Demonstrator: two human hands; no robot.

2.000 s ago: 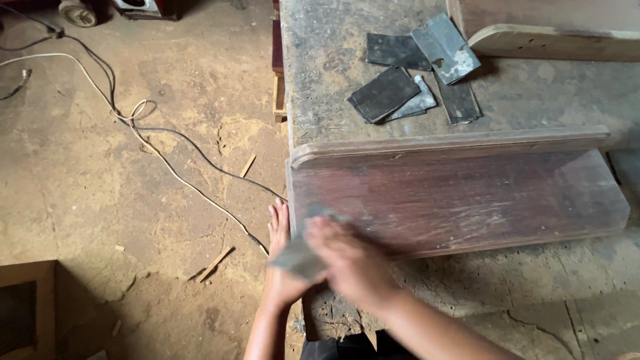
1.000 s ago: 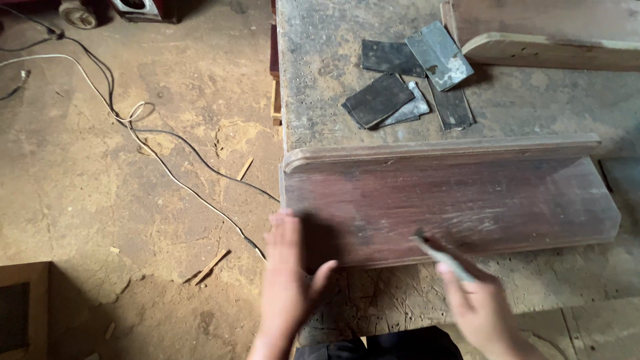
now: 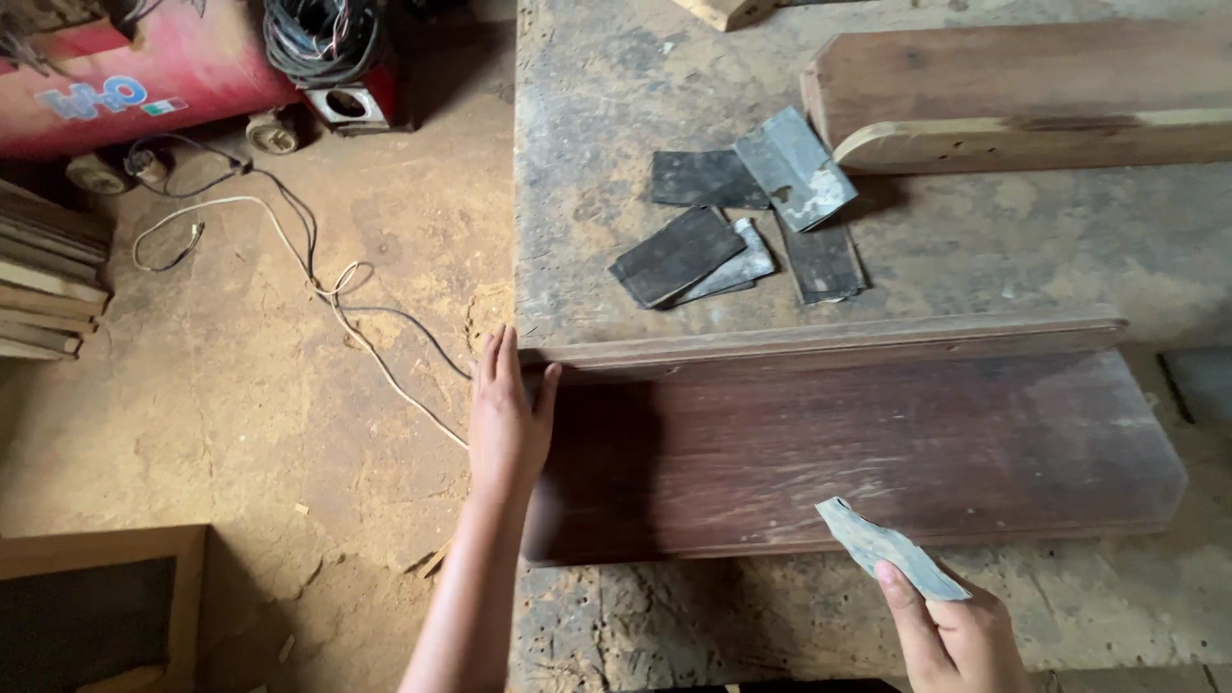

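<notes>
A reddish-brown wooden board with a raised rail (image 3: 789,452) lies along the near part of the worn workbench (image 3: 597,125). My left hand (image 3: 510,414) rests at the board's left end, fingers pointing away and the thumb over the rail's end. In my right hand (image 3: 953,626), a folded grey sheet of sandpaper (image 3: 890,551) is pinched between thumb and fingers, over the board's near edge. Beyond the rail lie several dark sandpaper pieces (image 3: 679,255) and a blue-grey folded sheet (image 3: 794,168), partly overlapping.
Another wooden piece with a rounded rail (image 3: 1020,91) lies at the bench's far right. Left of the bench, a white cable (image 3: 375,361) and a dark cord cross the floor. A red air compressor (image 3: 192,67), stacked boards (image 3: 48,279) and a wood-framed panel (image 3: 188,606) stand there.
My left hand has moved up along the board's left end toward the rail. My right hand has moved right, away from my left hand, with the sandpaper. The view has shifted to take in the compressor.
</notes>
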